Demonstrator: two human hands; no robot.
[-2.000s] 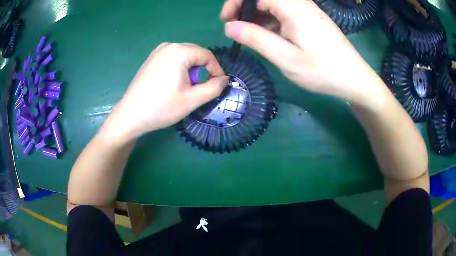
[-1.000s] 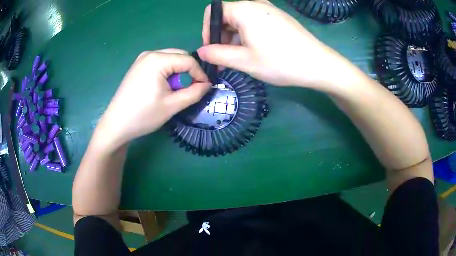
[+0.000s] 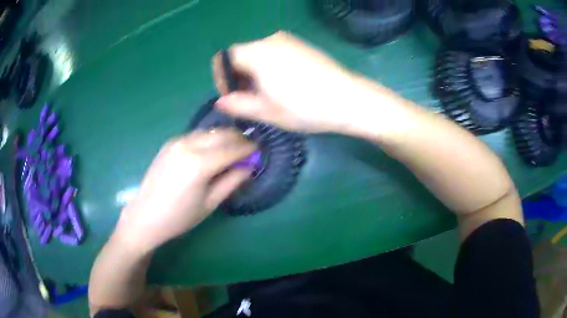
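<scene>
The black round ribbed fan housing [image 3: 283,164] lies on the green bench in front of me, its centre mostly covered by my hands. My left hand [image 3: 193,180] is over its left part, with the thumb and fingers on a purple battery cell [image 3: 252,161] at the housing centre. My right hand [image 3: 267,87] is above the housing's far edge, closed around a slim dark hand tool [image 3: 228,71]. The frame is blurred, so the tool's tip and any leads cannot be made out.
A heap of purple cells [image 3: 53,180] lies at the left. Several black ribbed housings [image 3: 457,93] are grouped at the right and far right, with more purple cells [image 3: 547,25] beyond. The bench's near edge [image 3: 348,258] curves in front of my body.
Both hands have moved left and nearer to me in the picture. The cell has gone from inside my left hand to over the housing centre. The view has also shifted.
</scene>
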